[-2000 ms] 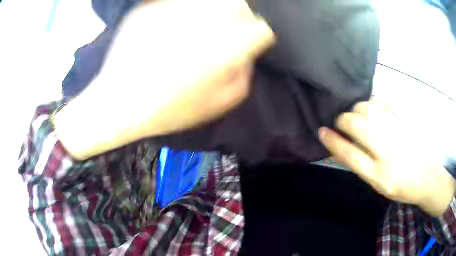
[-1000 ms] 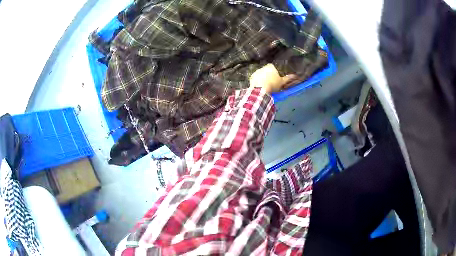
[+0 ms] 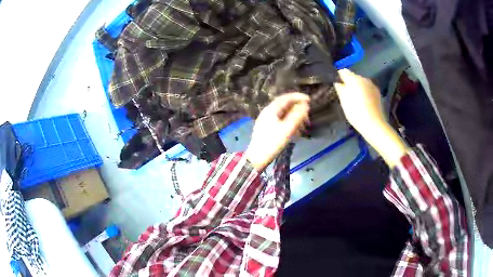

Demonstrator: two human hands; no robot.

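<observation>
A heap of dark plaid garment pieces [image 3: 184, 59] with thin pale check lines fills a blue crate [image 3: 111, 97] below the table. My left hand [image 3: 281, 121] is at the heap's near right side, fingers curled, with dark cloth behind and beside it. My right hand [image 3: 359, 100] is just to the right, fingertips against the edge of a blurred plaid piece [image 3: 319, 73] lifted between the hands. Motion blur and the fingers hide how the left hand meets the cloth.
The white table edge [image 3: 413, 59] curves down the right, with dark plain cloth [image 3: 454, 92] on it. A second blue crate [image 3: 57, 146] sits on a cardboard box [image 3: 84, 192] at left. A blue frame [image 3: 330, 154] is near my lap.
My right hand has come into view beside the heap. My left hand has drawn back towards me from the crate's near edge, and cloth there is lifted and shifted.
</observation>
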